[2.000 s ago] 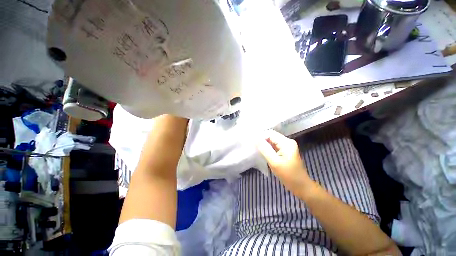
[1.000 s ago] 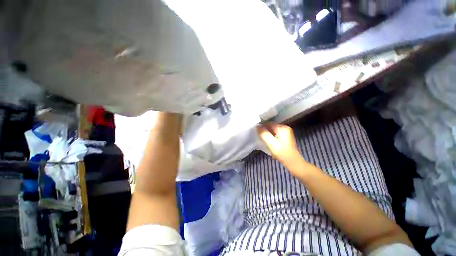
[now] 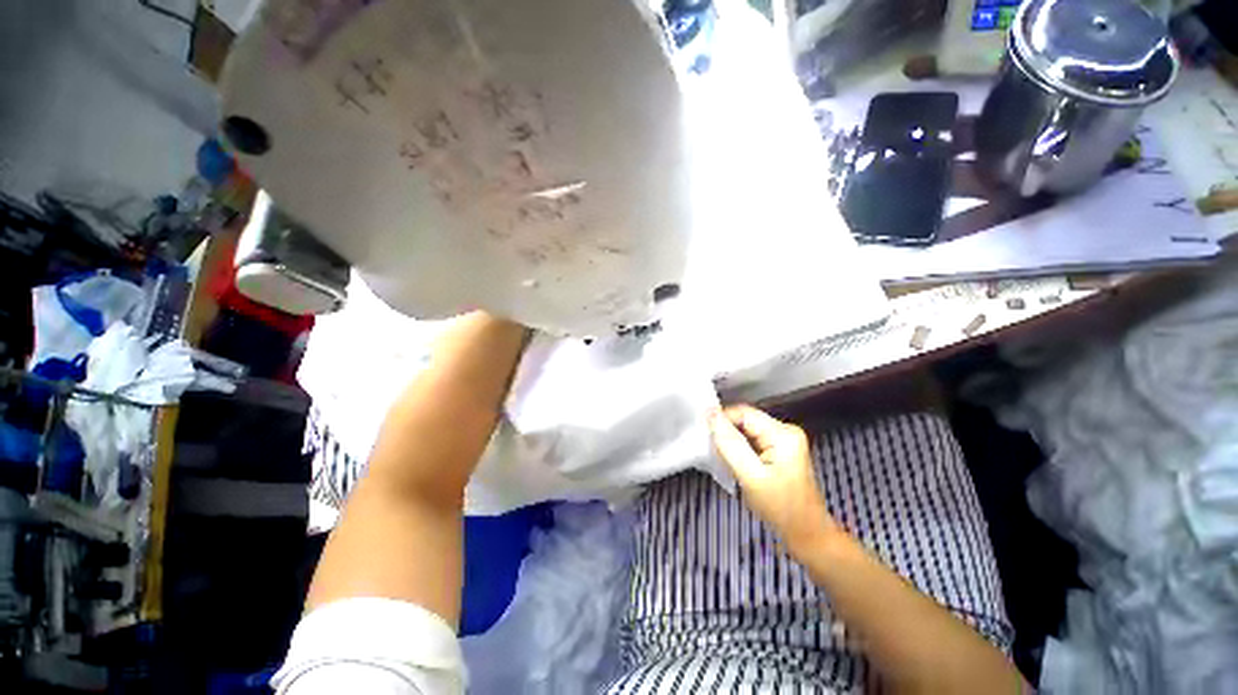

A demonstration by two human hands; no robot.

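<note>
A white garment piece (image 3: 611,414) lies under the off-white sewing machine head (image 3: 475,163) and hangs over the table's front edge. My right hand (image 3: 767,462) pinches its right edge between thumb and fingers, above my striped lap. My left forearm reaches up across the cloth, and my left hand is hidden behind the machine head, so its grip does not show. The needle and presser foot are mostly hidden by the head.
A black smartphone (image 3: 903,170) and a lidded steel mug (image 3: 1079,88) stand on the printed paper (image 3: 1059,231) at the back right. A large white pile (image 3: 1154,475) lies right of my lap. A blue crate (image 3: 500,570) with white pieces is below the cloth. Crowded shelving is at the left.
The view dipped and turned, then came back, so phone and mug show fully again. My right hand still holds the cloth edge, and my left arm still reaches behind the head.
</note>
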